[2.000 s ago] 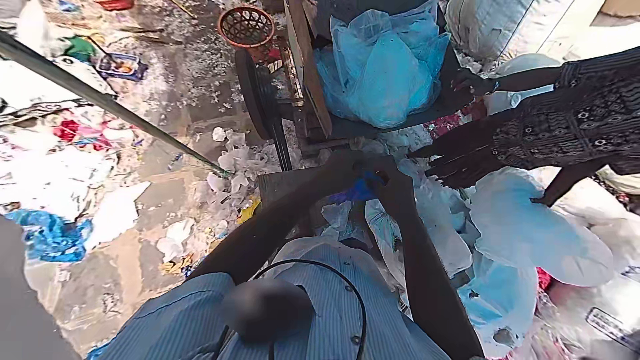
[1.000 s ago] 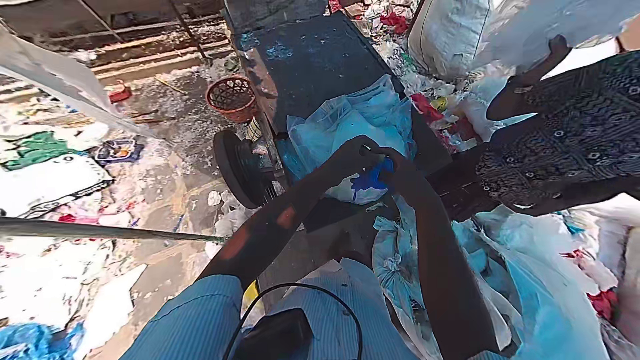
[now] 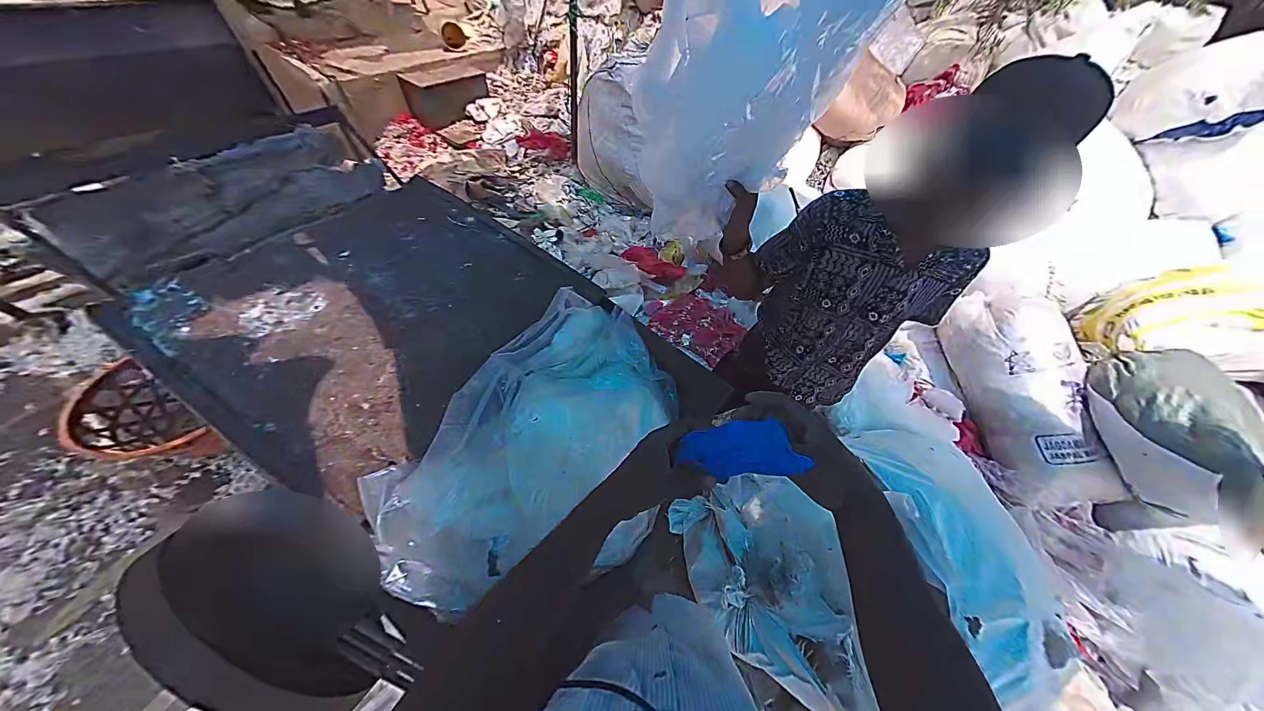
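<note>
A small blue piece of cloth or plastic is stretched between my two hands in front of my body. My left hand grips its left end and my right hand its right end. Just left of them a large clear plastic bag with bluish contents rests on the edge of a dark table. Below the blue piece stands a knotted, translucent plastic bag, close to my body and between my forearms.
Ahead on the right, a co-worker in a patterned shirt holds up a large clear plastic sheet. The dark table extends to the far left, with an orange basket beside it. Stuffed white sacks pile up at the right.
The view has swung far to the right and up. The co-worker's hand now holds up a plastic sheet. The blue piece is spread wider between my hands.
</note>
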